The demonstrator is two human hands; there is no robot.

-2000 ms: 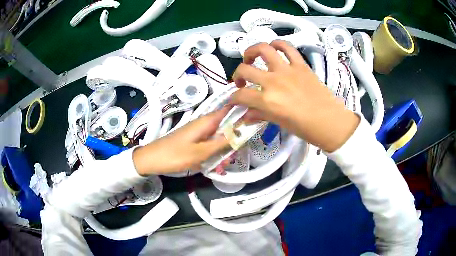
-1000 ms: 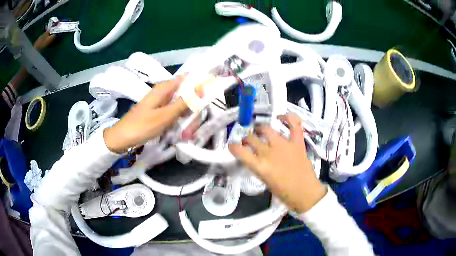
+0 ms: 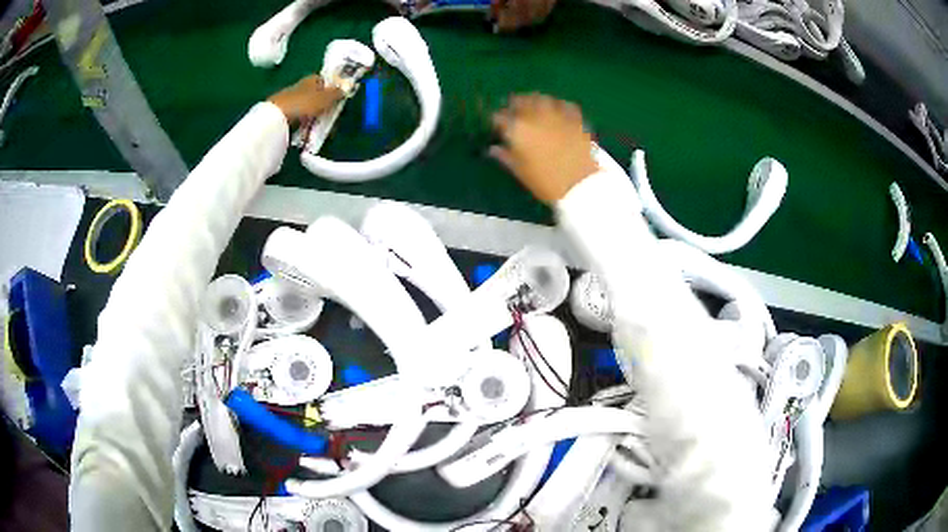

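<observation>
My left hand [image 3: 311, 100] is at the upper left over the green belt, its fingertips on the inner plate end of a white neckband device [image 3: 400, 159]. The device lies curved on the belt, with a blue battery cell [image 3: 372, 104] beside the plate. A small pale yellowish patch shows at my fingertips; I cannot tell if it is tape. My right hand [image 3: 543, 142] is over the belt to the right of the device, slightly blurred, with fingers apart and nothing visible in it.
White housing parts [image 3: 494, 387] with wires and blue cells heap the dark bench. More curved parts [image 3: 717, 241] lie on the belt. A thick tape roll [image 3: 873, 371] stands right, a thin roll [image 3: 112, 236] lies left, beside a blue dispenser [image 3: 44, 333]. Another person's hand [image 3: 523, 10] shows at the top.
Both hands have moved forward from above the bench heap to the belt. The device with the blue cell, earlier held over the heap, now seems to lie on the belt. The view has shifted.
</observation>
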